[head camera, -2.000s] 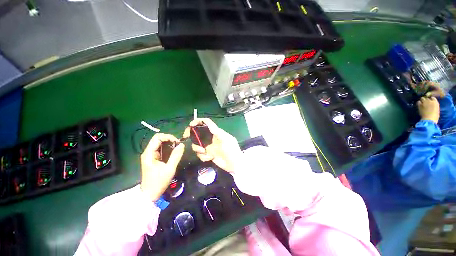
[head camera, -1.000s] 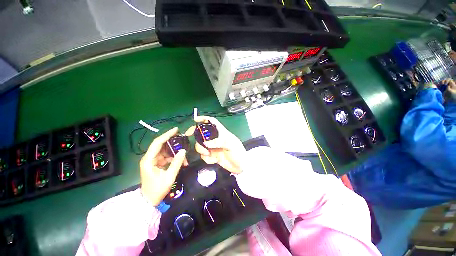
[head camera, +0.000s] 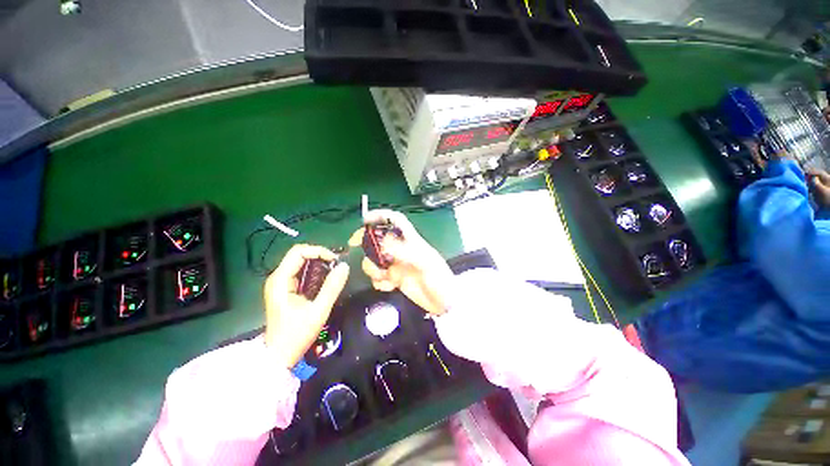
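Note:
My left hand (head camera: 297, 305) grips a small dark round gauge (head camera: 315, 277) between thumb and fingers. My right hand (head camera: 409, 264) grips another dark gauge (head camera: 381, 244) with a reddish mark, just to the right of it. Both gauges are tilted and held close together above a black foam tray (head camera: 416, 374). That tray holds several round gauges and a thin yellow line in one pocket. The fingers partly hide both held gauges. A blue band (head camera: 304, 370) is at my left wrist.
A foam tray of lit gauges (head camera: 215, 296) is at left. A power supply (head camera: 464, 136) stands at back under a black foam tray (head camera: 473, 68). White paper (head camera: 519, 235) and another gauge tray (head camera: 628, 196) lie right. A person in blue (head camera: 783, 237) sits far right.
Both gauges are tilted so their dials no longer face me as they did a second ago. The hands stay close together. The view has shifted slightly. The neighbour's arm has moved.

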